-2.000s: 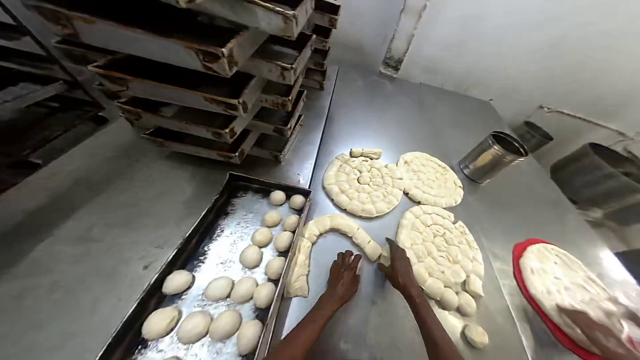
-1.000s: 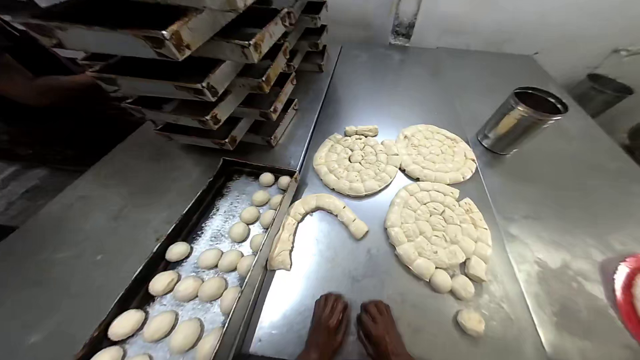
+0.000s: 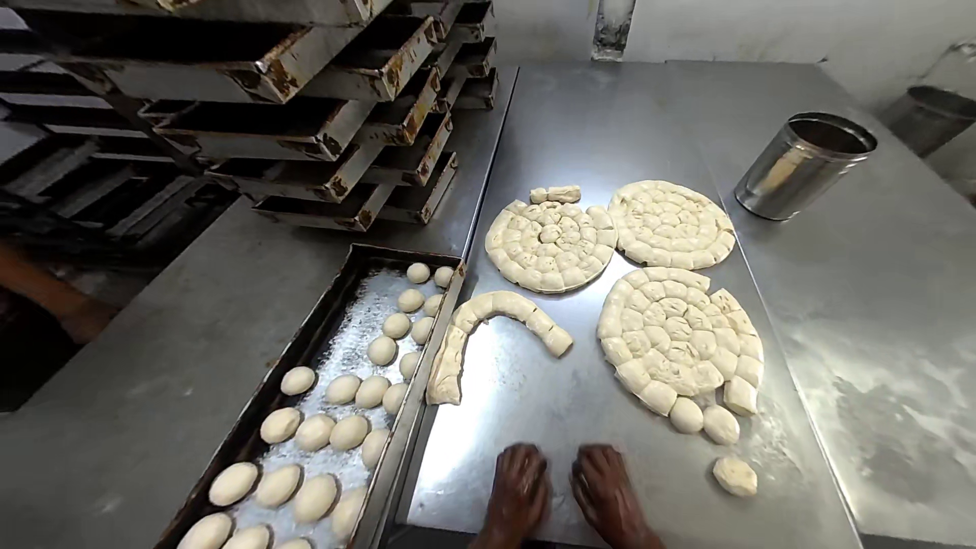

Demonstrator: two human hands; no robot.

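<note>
Both hands rest low on the steel table, side by side and a little apart. My left hand (image 3: 521,484) is curled palm down, and my right hand (image 3: 605,488) is cupped the same way; whether dough lies under either is hidden. Above them is a curved strip of dough (image 3: 499,306) beside the tray. Three flat rounds of cut dough pieces lie beyond: one at centre (image 3: 550,245), one behind it (image 3: 672,224), one at right (image 3: 679,335). A loose dough piece (image 3: 736,476) sits right of my right hand. Rows of dough balls (image 3: 313,432) fill much of the metal tray (image 3: 440,341).
Stacked rusty baking trays (image 3: 252,137) stand at the upper left. A metal canister (image 3: 804,168) is on the table's right, with a dark container (image 3: 930,114) beyond it. Another person's forearm and hand (image 3: 76,309) show at the left edge.
My hands have drawn back from the end of the dough strip to the near part of the table. The other person's hand on the red-rimmed item at right is out of view.
</note>
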